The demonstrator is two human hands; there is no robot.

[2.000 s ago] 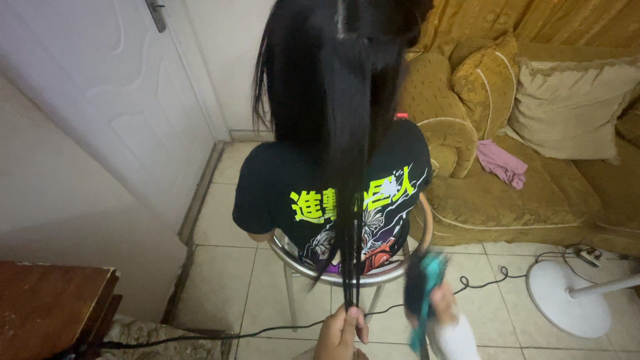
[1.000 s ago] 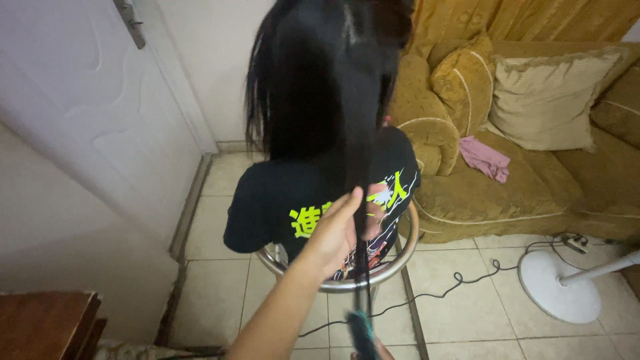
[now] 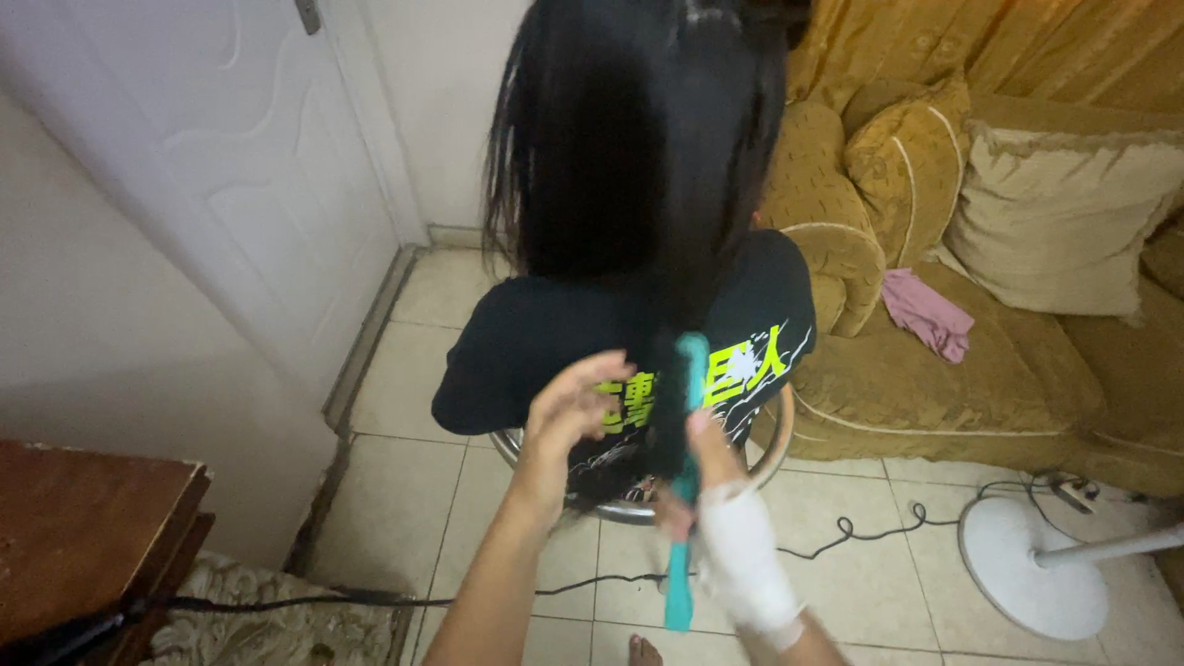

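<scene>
A person with long, straight black hair (image 3: pixel 638 157) sits with their back to me on a round metal-rimmed stool (image 3: pixel 782 435), in a black T-shirt (image 3: pixel 536 342) with yellow-green print. My right hand (image 3: pixel 708 472), its wrist wrapped in a white bandage (image 3: pixel 745 555), grips a teal hairbrush (image 3: pixel 680 583) held upright at the hair's lower ends on the right. My left hand (image 3: pixel 573 407) is just left of the strands, fingers apart and curved, with nothing seen in it. The brush's bristle side is blurred against the dark hair.
A brown sofa (image 3: pixel 934 407) with cushions and a pink cloth (image 3: pixel 928 314) is at the right. A white round stand base (image 3: pixel 1031 569) and a black cable (image 3: pixel 823 550) lie on the tiles. Wooden furniture (image 3: pixel 92 527) stands lower left, near a white door (image 3: pixel 268 166).
One second ago my left hand held the strand in front of the shirt; it has let go. The brush in my right hand has moved up from the frame's bottom edge to the hair ends.
</scene>
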